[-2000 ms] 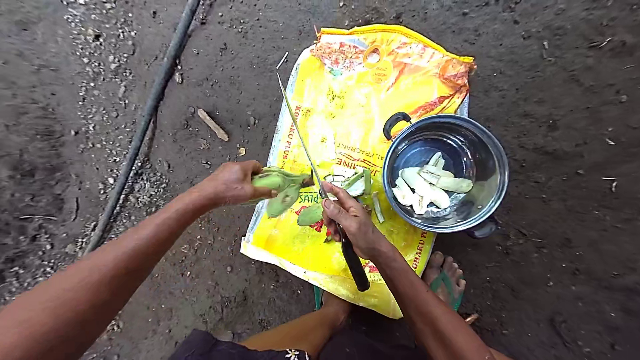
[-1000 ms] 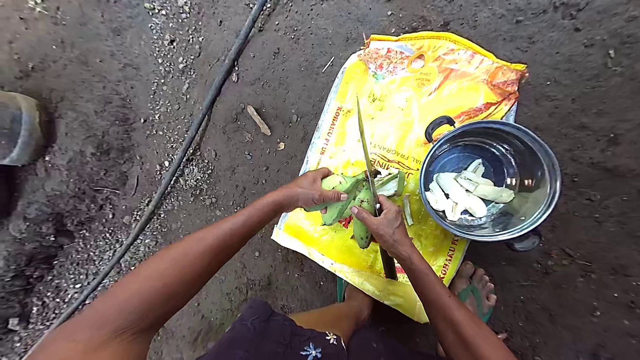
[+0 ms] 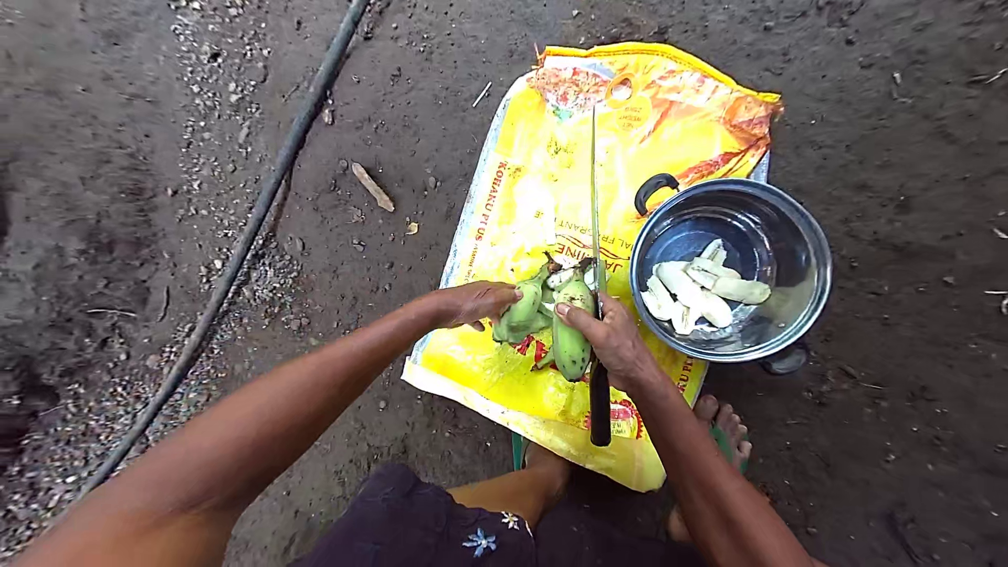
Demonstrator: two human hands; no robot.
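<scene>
My right hand (image 3: pixel 618 339) grips a long knife (image 3: pixel 595 205), its thin blade pointing away from me and its black handle toward me. The thumb of that hand also presses on a green banana (image 3: pixel 572 335), beside the blade. My left hand (image 3: pixel 480 303) is on another green banana (image 3: pixel 521 311) just to the left, thumb on top and fingers partly hidden. Peels lie behind the bananas, partly covered. All this is over a yellow printed rice sack (image 3: pixel 488 346). To the right, a steel pot (image 3: pixel 819 276) holds several peeled banana pieces (image 3: pixel 693 287).
A dark hose (image 3: pixel 272 189) crosses the dirt ground at the left, beside gravel. Between hose and sack lies a small wood chip (image 3: pixel 372 187). The pot's black handle (image 3: pixel 655 191) reaches over the sack. My sandalled foot (image 3: pixel 724 429) is near the sack's lower right corner.
The green bananas, held close together a second ago, are now apart, one at each hand. The knife stays in my right hand. The view has shifted somewhat.
</scene>
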